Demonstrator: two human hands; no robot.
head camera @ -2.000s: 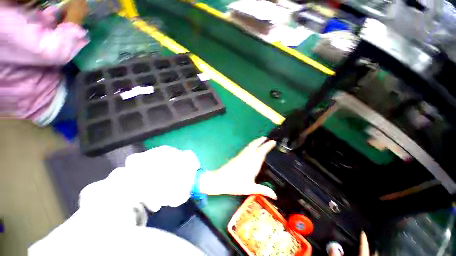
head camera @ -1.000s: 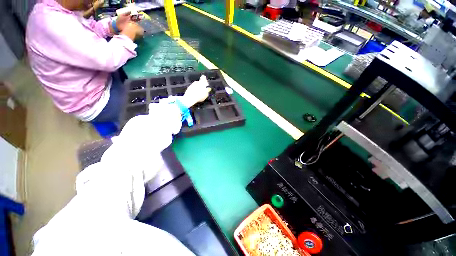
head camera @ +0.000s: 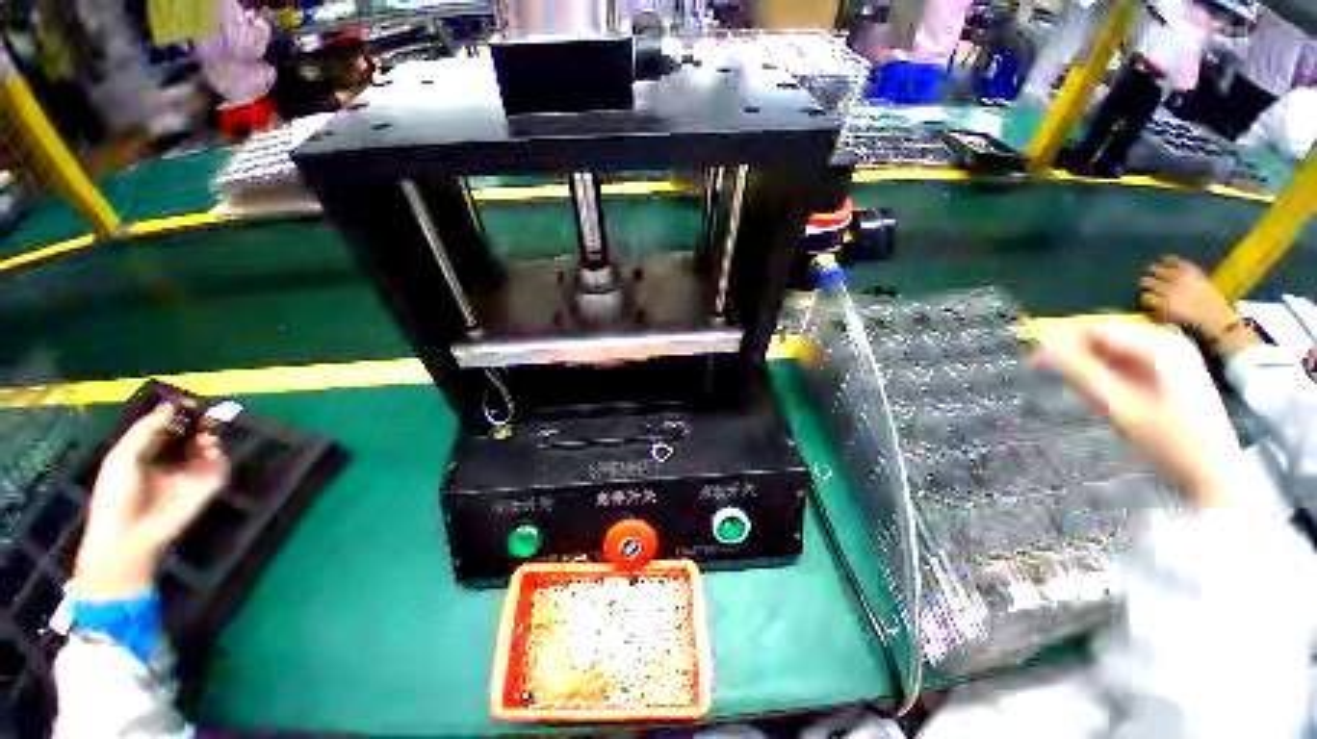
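My left hand (head camera: 156,484), with a blue band at the wrist, is raised over the black foam compartment tray (head camera: 289,469) at the left. Its fingertips hold a small black part (head camera: 182,414), partly covered by the fingers. My right hand (head camera: 1134,390) is blurred over the clear blister trays (head camera: 982,433) at the right; whether it holds anything cannot be told. The black press (head camera: 621,498) stands in the middle, its silver crossplate (head camera: 600,348) above the base. The red parts tray (head camera: 503,650), with many tiny gold-tan pieces, sits in front of it.
Green buttons (head camera: 523,541) and a red knob (head camera: 630,544) are on the press front. A clear air hose (head camera: 888,419) hangs at its right. Another person's hand (head camera: 1192,300) is at the far right. The yellow-edged green conveyor (head camera: 260,296) runs behind.
The view has swung right to face the press. My left hand, earlier reaching into the foam tray, is now raised with a black part. My right hand has come into view over the blister trays.
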